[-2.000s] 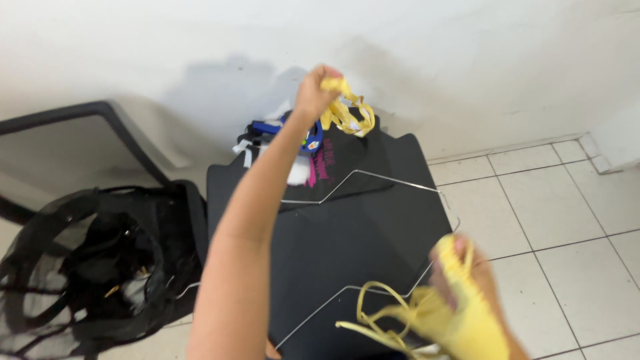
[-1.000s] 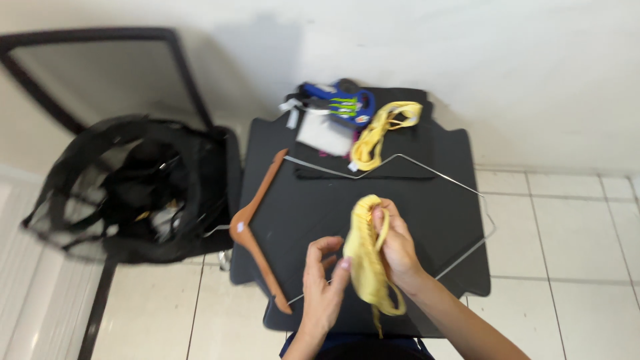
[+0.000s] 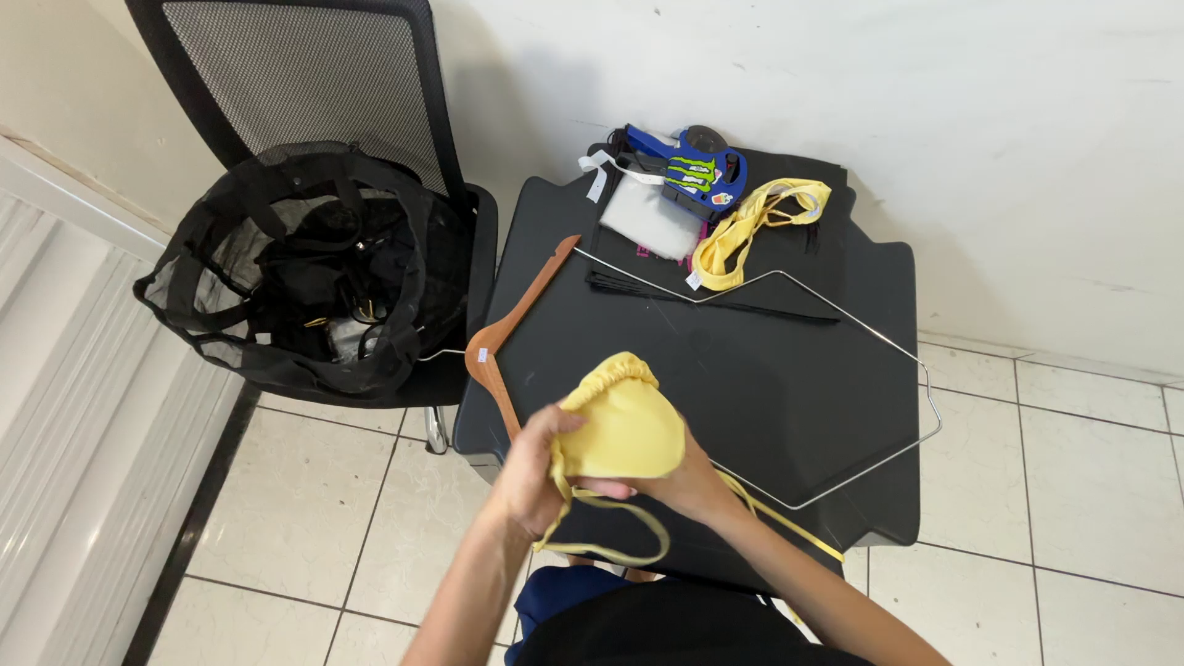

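Both of my hands hold a yellow bikini top by its gathered cup, above the near part of a black table. My left hand grips the cup's left edge, thumb on top. My right hand is behind and under the cup, its fingers partly hidden. Thin yellow straps hang below and trail to the right. Just left lies a wooden hanger joined to a bent wire frame. Farther back, a yellow strappy garment with a small tag lies on black bags, beside a blue price labeler.
The black table stands against a white wall. A folded white translucent packet lies by the labeler. To the left, a black mesh basket with dark items rests on a mesh-back chair. The floor has pale tiles.
My left hand has come back from the yellow garment at the rear, which now lies on the black bags. Both hands have come together on the yellow bikini top, whose cup is now spread flatter.
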